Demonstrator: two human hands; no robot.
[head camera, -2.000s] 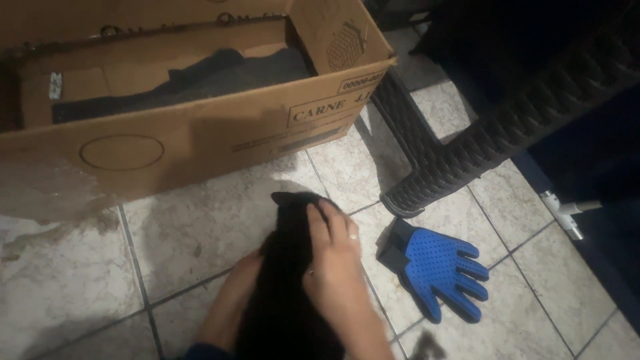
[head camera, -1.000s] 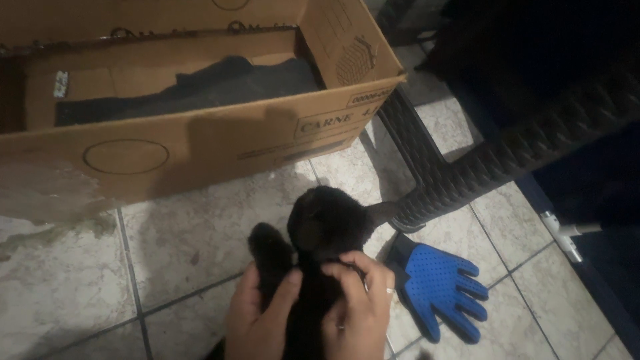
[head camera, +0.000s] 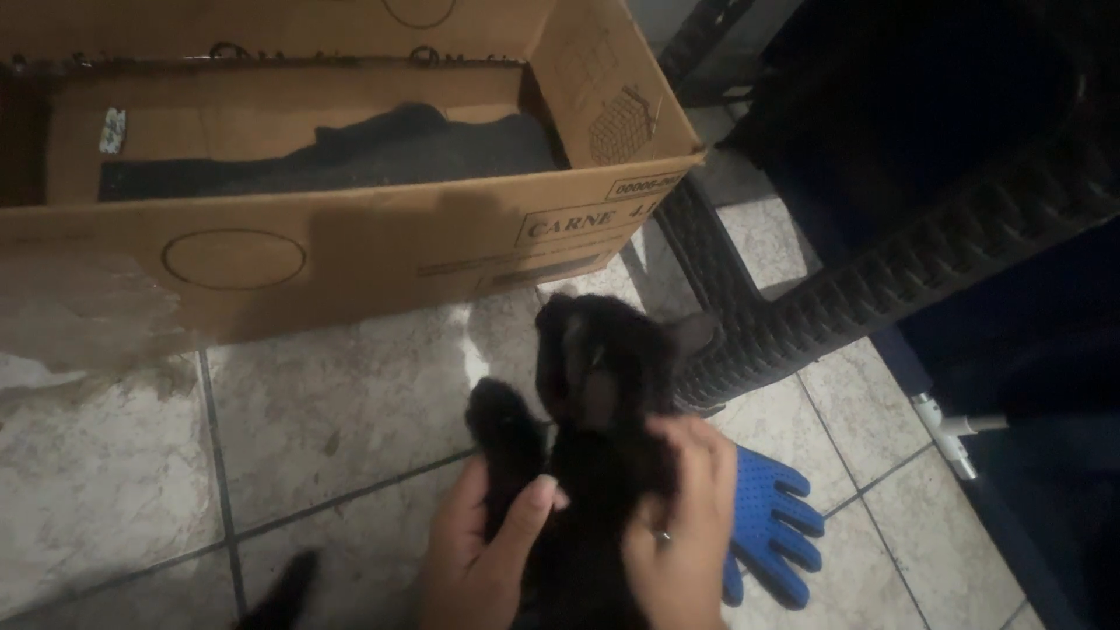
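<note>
A black cat (head camera: 604, 376) is between my two hands at the bottom centre, its head turned up and one foreleg raised. My left hand (head camera: 494, 534) is closed around that raised foreleg, thumb across it. My right hand (head camera: 687, 516), with a ring on one finger, lies against the cat's neck and chest, its fingers curled into the fur. Partly behind my right hand, a blue rubber-dotted grooming glove (head camera: 774, 525) lies on the tiled floor. The cat's lower body runs out of view at the bottom edge.
An open cardboard box (head camera: 367, 254) with dark cloth (head camera: 350, 157) inside stands across the upper left. A dark woven-textured furniture frame (head camera: 840, 306) slants across the right. Beyond it are dark blue fabric and a white pipe fitting (head camera: 949, 433). A dark tail-like shape (head camera: 284, 591) shows at lower left.
Two seconds ago my right hand was on the cat's head; it is now at its neck and chest. The cat has turned its head up, and my left hand has taken hold of its foreleg.
</note>
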